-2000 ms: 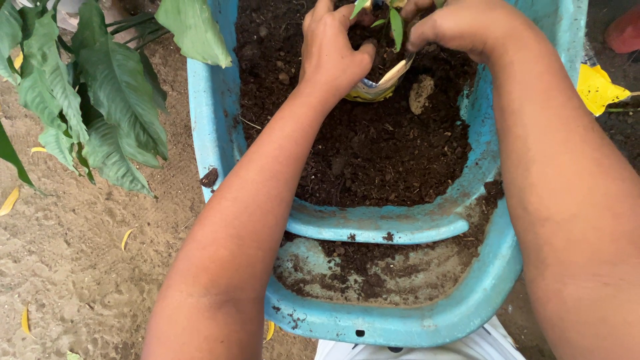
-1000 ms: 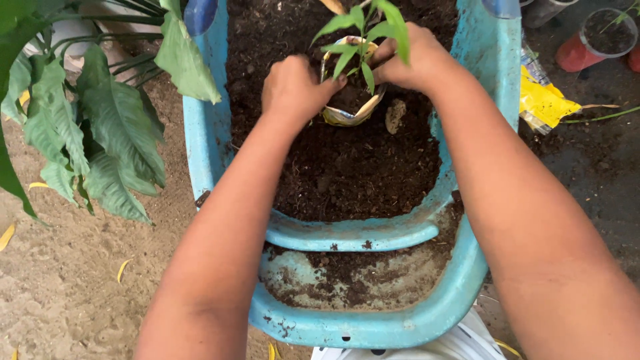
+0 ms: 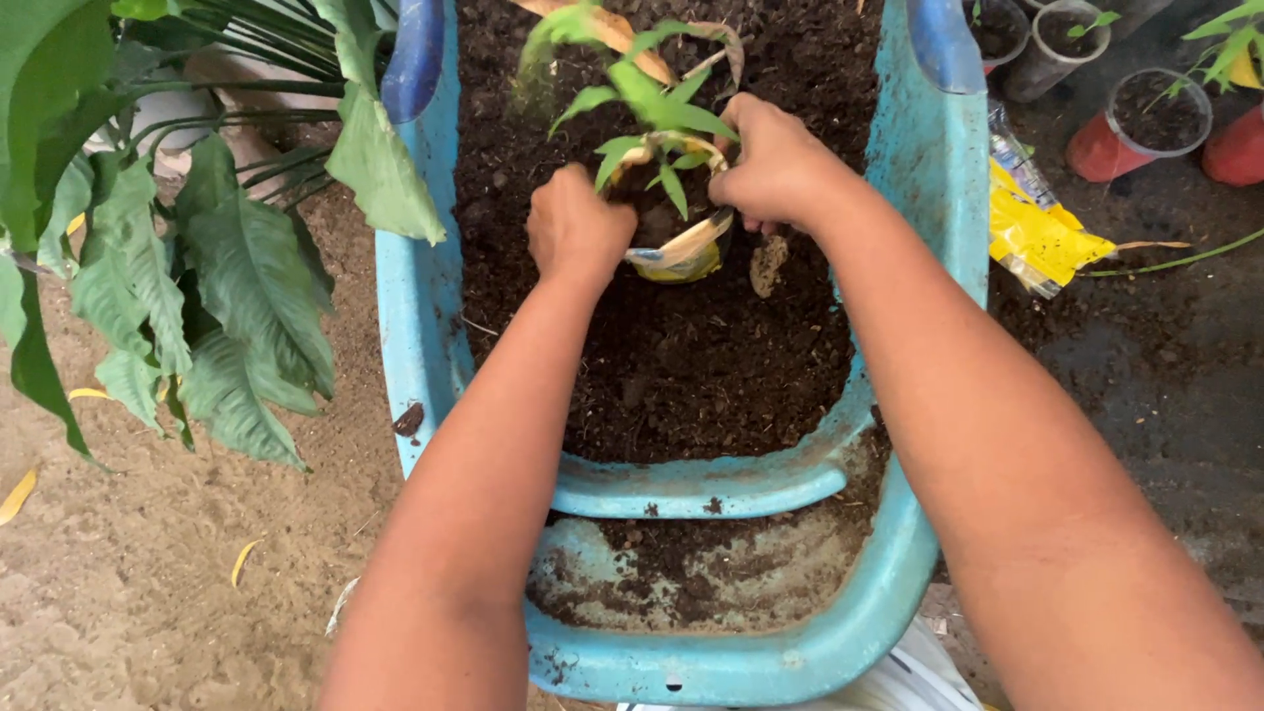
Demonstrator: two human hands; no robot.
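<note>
A small pot with a pale rolled rim and yellow side [image 3: 681, 262] stands in dark soil [image 3: 711, 365] inside a blue plastic tub [image 3: 948, 197]. A leafy green seedling [image 3: 657, 99] rises from the pot. My left hand [image 3: 578, 227] is at the pot's left edge, its fingertips partly hidden; whether it grips the rim cannot be told. On the right, my right hand [image 3: 775, 163] holds the pot's rim between thumb and fingers. A light brown clod or stone [image 3: 768, 265] lies on the soil just below my right hand.
Large-leaved plants [image 3: 247, 286] overhang the tub's left side. To the right are a yellow plastic wrapper [image 3: 1042, 227], a red cup of soil [image 3: 1150, 128] and several other seedling cups. Dry curled leaves [image 3: 612, 35] lie on the soil beyond the pot. White plastic [image 3: 918, 671] shows under the tub's near end.
Both hands have stayed around the pot. The seedling's leaves have shifted to the left above it. More of the cups on the right shows than two seconds ago.
</note>
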